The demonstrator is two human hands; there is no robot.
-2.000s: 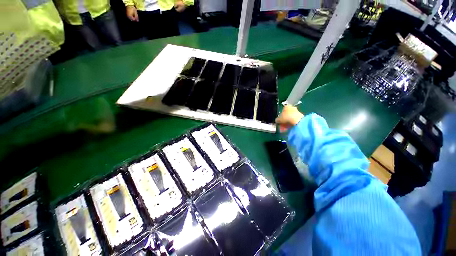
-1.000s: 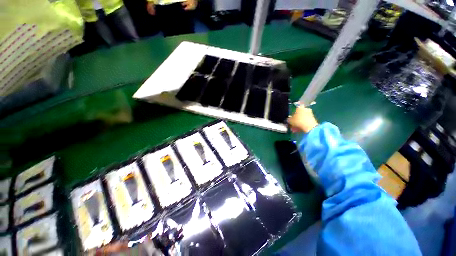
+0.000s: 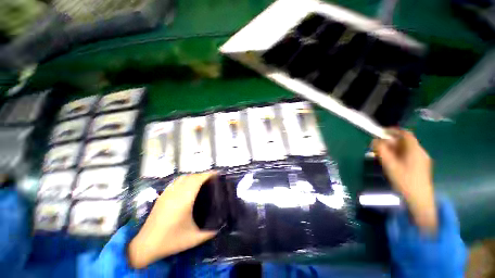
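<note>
My left hand (image 3: 172,217) is curved around dark flat pieces (image 3: 209,203), which look like phone screens, over the near row of the blister tray (image 3: 282,220). Blur hides how many it holds. The tray's far row shows white screen backs (image 3: 234,140); its near row looks black under bright glare. My right hand (image 3: 406,165) has its fingers closed at the near right corner of a white board (image 3: 271,32), which bears a tray of black screens (image 3: 353,59). The fingertips are blurred. A lone dark screen (image 3: 377,184) lies on the green bench, left of my right hand.
Another filled tray with white backs (image 3: 106,152) lies at left, with greyish pieces (image 3: 21,111) beyond it at the left edge. A blue sleeve (image 3: 13,228) shows at the lower left edge. A pale post (image 3: 461,89) stands at right. A greyish bundle (image 3: 97,19) lies at the far left.
The view has swung left and down, so the trays appear farther right or higher. My left hand now shows clearly with dark pieces in it. My right hand remains at the board's corner.
</note>
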